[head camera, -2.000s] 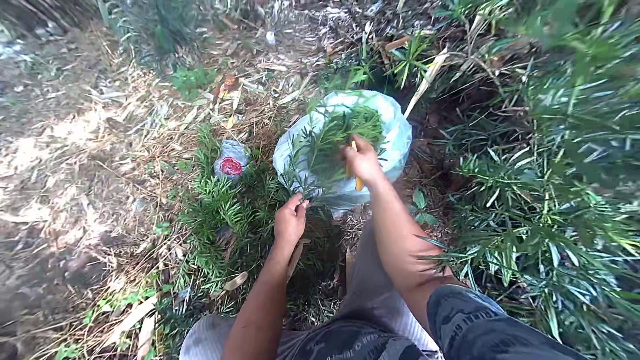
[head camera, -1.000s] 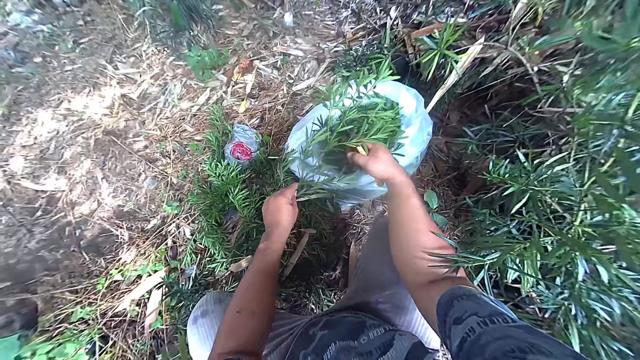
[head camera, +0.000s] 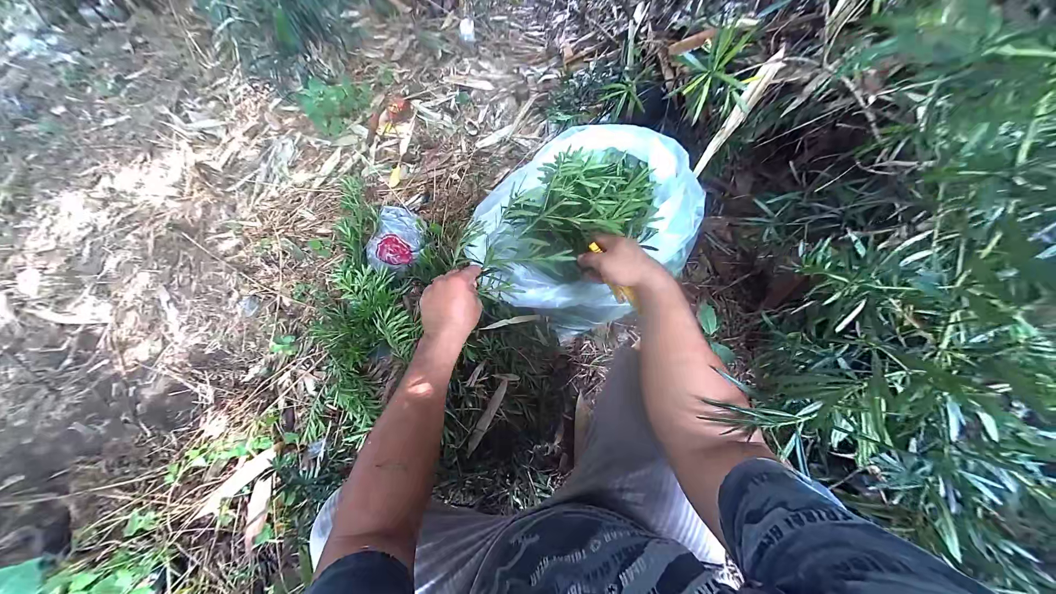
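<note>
A pale, translucent plastic bag (head camera: 681, 198) lies open on the ground, holding cut leafy green sprigs (head camera: 598, 194). My left hand (head camera: 451, 305) is closed on the stem end of a leafy sprig (head camera: 528, 252) at the bag's left edge; the sprig reaches over the bag. My right hand (head camera: 619, 264), at the bag's near right side, is shut on a tool with a yellow handle (head camera: 620, 292), whose working end is hidden. Left of the bag, a small clear plastic bag with something red in it (head camera: 394, 247) rests among green foliage.
Leafy shrubs (head camera: 907, 355) crowd the right side, some leaves touching my right forearm. A pile of green cuttings (head camera: 363, 322) lies beside my left arm. Dry leaves and straw (head camera: 247, 190) cover the ground at left. A pale dry stalk (head camera: 738, 111) leans beyond the large bag.
The sprigs in the bag lie differently than a second ago. My left hand remains at the bag's left edge, and more of the yellow handle shows in my right hand now.
</note>
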